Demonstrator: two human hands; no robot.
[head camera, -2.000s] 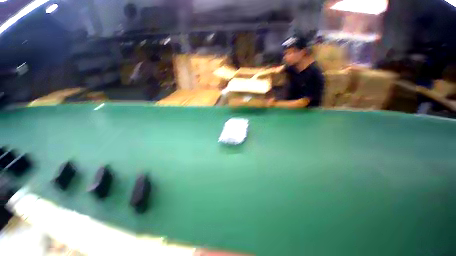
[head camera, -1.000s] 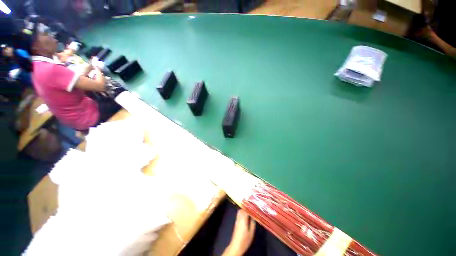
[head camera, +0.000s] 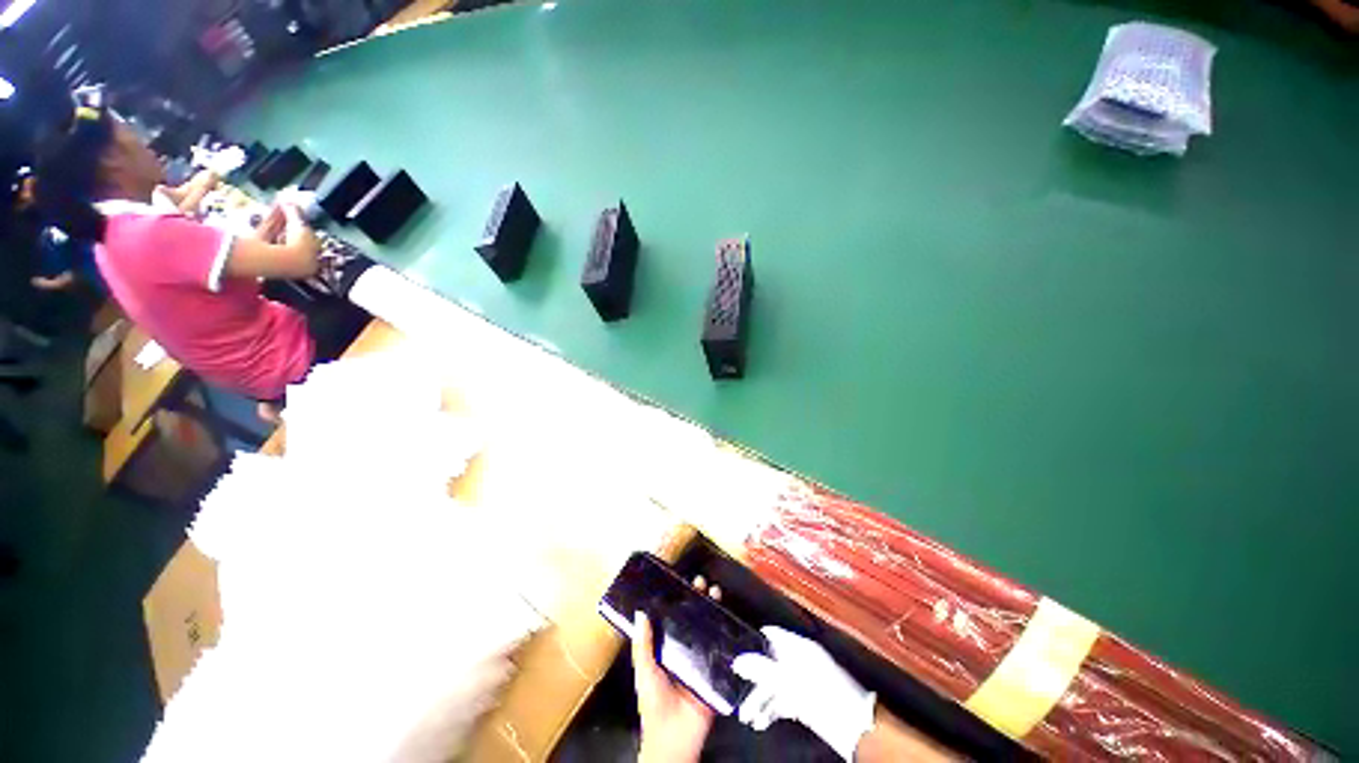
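Note:
A dark glossy smartphone (head camera: 683, 626) is held low in front of me, tilted, at the bottom centre. My left hand (head camera: 668, 698), bare, holds it from below, with the thumb on its near edge and fingertips showing at the far edge. My right hand (head camera: 802, 692), in a white glove, is at the phone's right end, its fingers bent against or just over the screen; whether they grip it I cannot tell.
Black units (head camera: 729, 309) stand in a row on the green belt (head camera: 924, 343). A filled bubble bag (head camera: 1148, 87) lies at the far right. White bubble bags (head camera: 343, 581) are heaped on the left. A red-wrapped rail (head camera: 909, 596) edges the belt. A person in pink (head camera: 201, 283) works at the far left.
The phone and my gloved right hand have come into view; one second ago only a bare hand showed there. The view has shifted, and the units and the filled bag appear farther right and higher.

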